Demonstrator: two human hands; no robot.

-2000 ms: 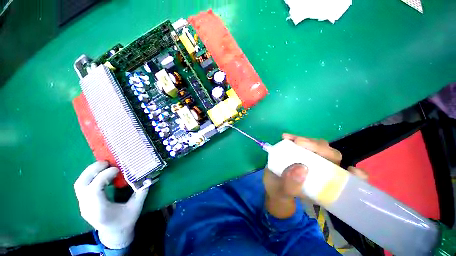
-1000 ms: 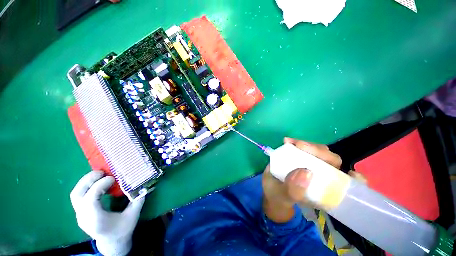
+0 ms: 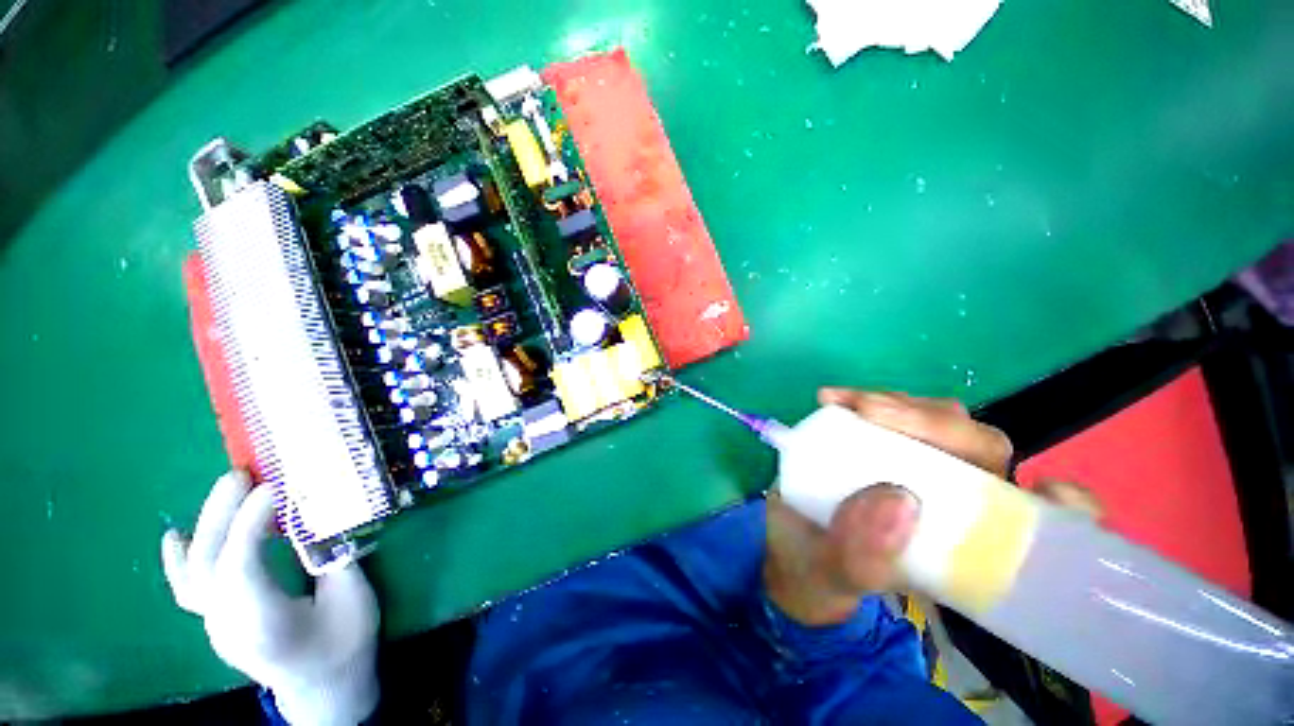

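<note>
The green circuit board lies tilted on a red foam pad. Its silver finned heat sink runs along the left side. My left hand, in a white glove, is at the heat sink's near end, with thumb and fingers around the bracket corner; the exact contact is partly hidden. My bare right hand is closed around a large white syringe, its rear end cut off by the frame. The thin needle reaches the board's near right corner, beside the yellow block.
The green bench curves around the board. Crumpled white material lies at the top edge. A dark flat object is at the top left. A red surface in a black frame is below the bench at right.
The board, heat sink and pad have turned clockwise. My left hand has moved left with the heat sink's near end. The needle tip is now further right along the board, at its corner.
</note>
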